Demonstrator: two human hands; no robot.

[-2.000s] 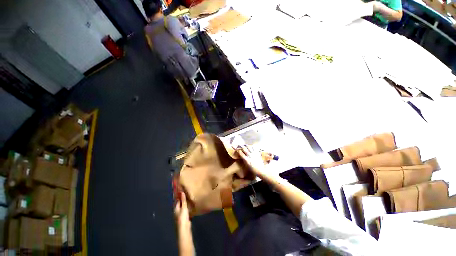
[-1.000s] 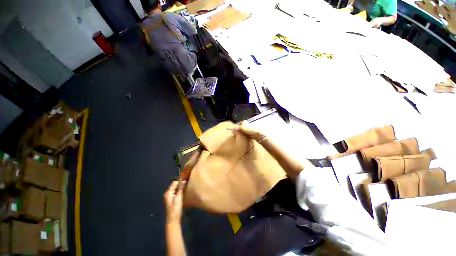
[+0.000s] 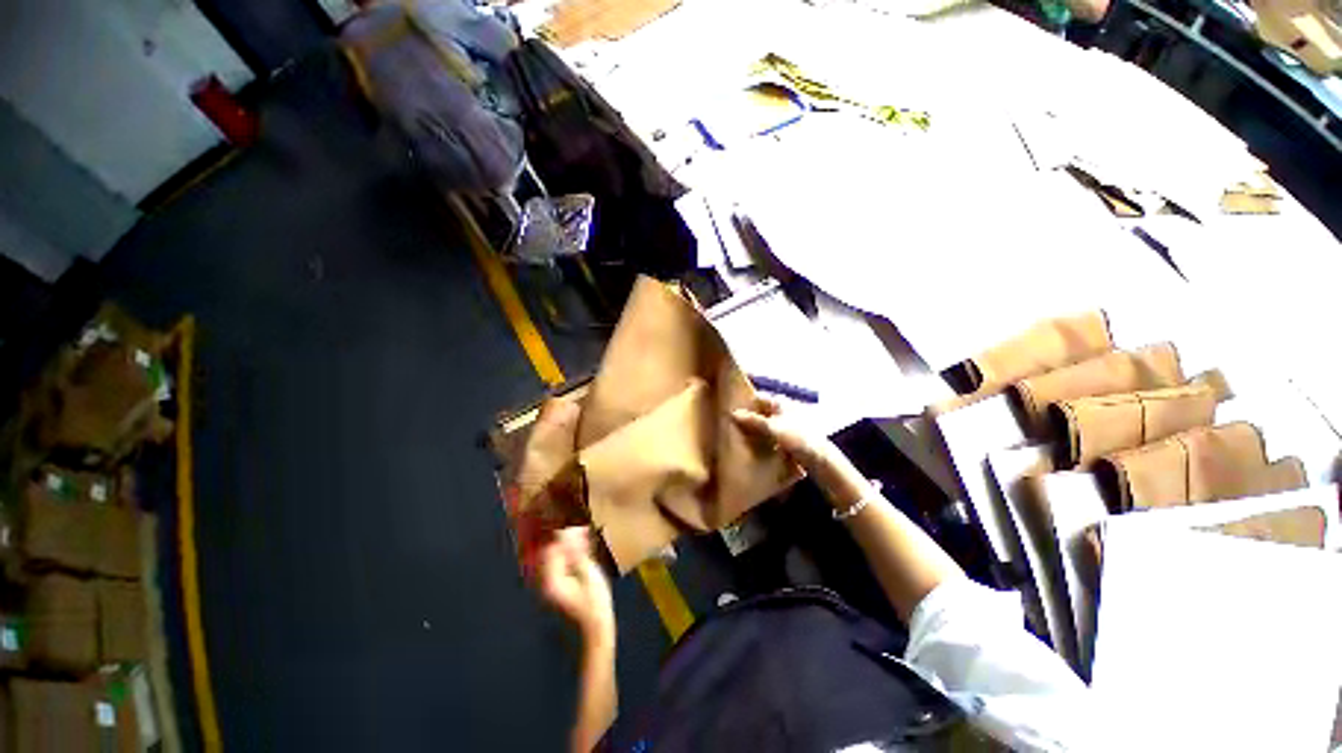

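Observation:
A floppy tan-brown bag panel [image 3: 648, 456] is bunched and folded above the small work stand in front of me. My right hand [image 3: 768, 430] grips its right side, with the fingertips partly hidden in the folds. My left hand [image 3: 562, 571] is at its lower left edge, slightly blurred, beside a red patch [image 3: 533, 515]; whether it pinches the panel is unclear. The work board [image 3: 758, 327] shows behind the panel, with a slim dark pen-like tool [image 3: 785, 390] on it.
Folded brown panels [image 3: 1141, 422] lie overlapping to the right with white sheets [image 3: 989, 441] between them. A long white table [image 3: 913, 221] stretches ahead. A seated person [image 3: 442, 111] is at the upper left. Cardboard boxes [image 3: 81, 522] stand on the floor at far left.
The panel has gone from spread out to bunched and folded, with one part raised. My left hand has moved right and my right hand lower. The camera view has shifted.

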